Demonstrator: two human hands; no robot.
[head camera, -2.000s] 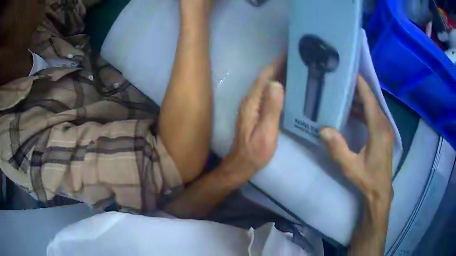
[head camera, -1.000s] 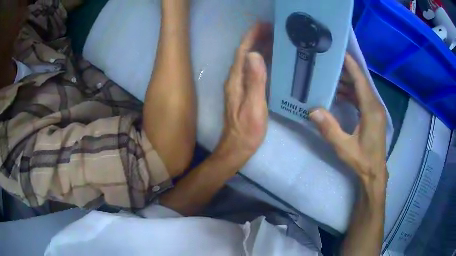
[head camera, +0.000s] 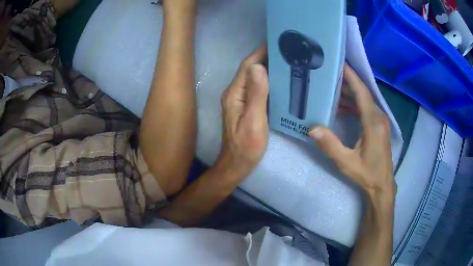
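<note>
A light blue retail box (head camera: 306, 78) with a dark fan picture and "MINI FAN" print stands tilted over the bench, its top cut off by the picture's upper edge. My left hand (head camera: 246, 117) lies along the box's left side, thumb up, fingers partly hidden behind the box. My right hand (head camera: 358, 135) holds the box at its lower right, thumb on the front corner near the print, fingers behind the right side. White foam sheet (head camera: 316, 176) lies under the box and hands, with a shiny glint left of my left hand.
A co-worker's plaid sleeve (head camera: 78, 171) and bare forearm (head camera: 168, 98) reach in at the left. A blue tote (head camera: 415, 52) with small mixed items is at upper right. Printed flat carton blanks (head camera: 441, 208) lie at lower right. White cloth (head camera: 155, 247) is at the bottom.
The box and both my hands appear further left in the view, as do the foam, tote and co-worker's arm. The box remains between my hands.
</note>
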